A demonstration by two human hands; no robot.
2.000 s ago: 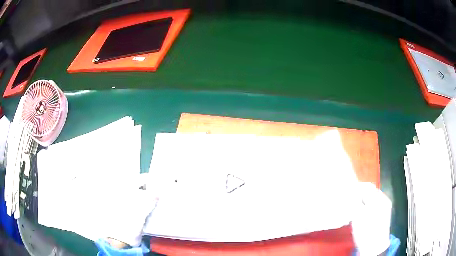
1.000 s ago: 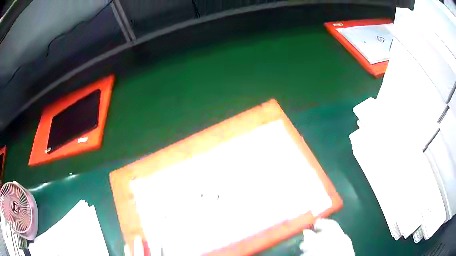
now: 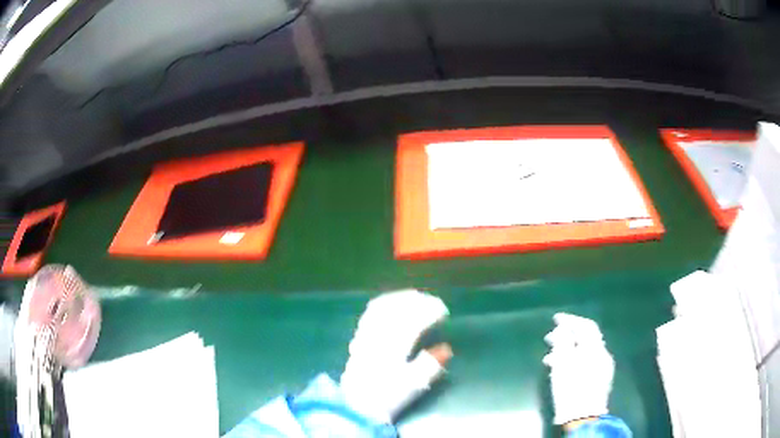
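Observation:
A bagged device (image 3: 534, 184), white with a small dark mark, lies flat on an orange-red foam pad (image 3: 522, 244) on the dark green belt. My left hand (image 3: 398, 346), in a white glove with a bare fingertip showing, is over the green bench in front of the pad, touching nothing that I can see; its fingers are blurred. My right hand (image 3: 580, 368), gloved white, is to its right over the bench, fingers loosely curled, and nothing shows in it. Both hands are apart from the pad.
A black device (image 3: 218, 201) lies on another pad at the left, with a smaller one beyond. A bagged device is at the far right. A pink fan (image 3: 62, 315) and a white bag stack (image 3: 145, 389) are at left, tall white card stacks (image 3: 710, 359) at right.
The pad with the bagged device has moved from the bench onto the belt, away from me. Both hands have let go of it and are in fuller view.

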